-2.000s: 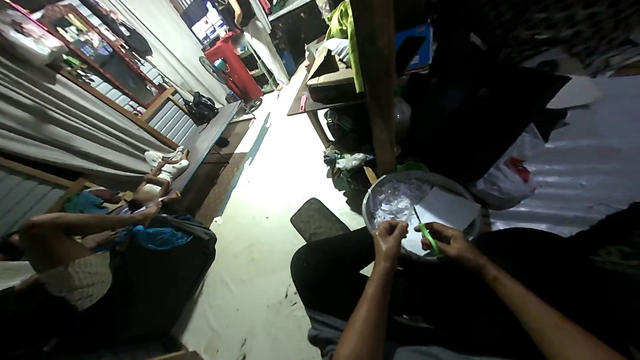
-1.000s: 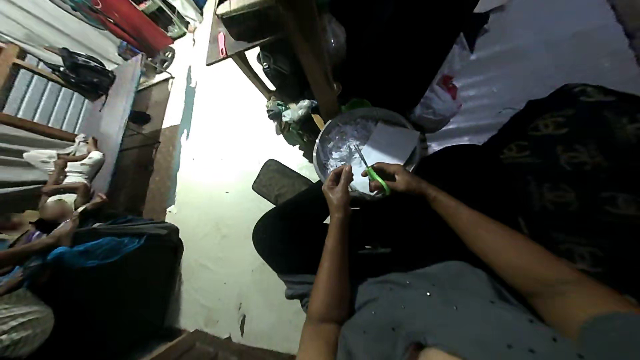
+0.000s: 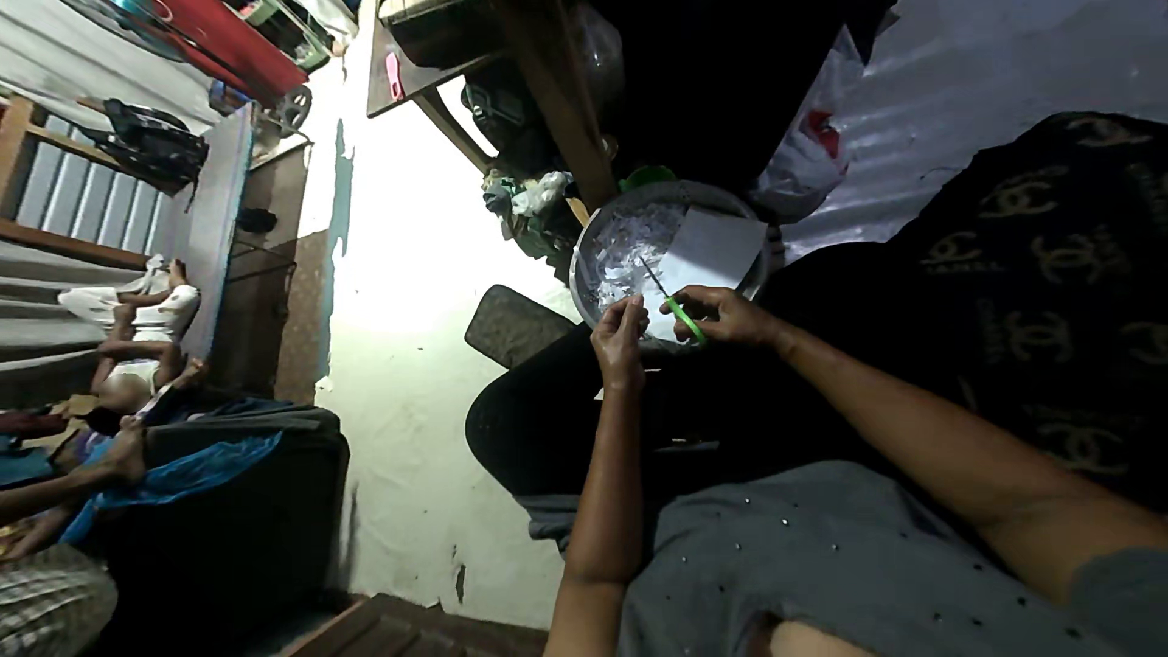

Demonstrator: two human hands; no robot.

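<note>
A round basin (image 3: 581, 265) in front of my lap contains many small pale clippings (image 3: 630, 239). A white sheet, probably paper (image 3: 716, 248), lies over its right part. My right hand (image 3: 725, 315) holds green-handled scissors (image 3: 680, 317), whose blades point up and left over the basin. Just left of them, my left hand (image 3: 622, 333) has its fingertips pinched together at the basin's near rim. Whatever is between those fingertips is too small to make out.
A wooden table (image 3: 415, 78) with a pink-handled item stands beyond the basin. A dark flat pad (image 3: 516, 326) lies left of my knee. A plastic bag (image 3: 803, 169) sits to the right. At far left, people are by a bench (image 3: 214, 228) and a dark padded seat (image 3: 228, 511).
The view has shifted a good deal since two seconds ago. Both hands stay at the near side of the basin, and the scissors remain in my right hand.
</note>
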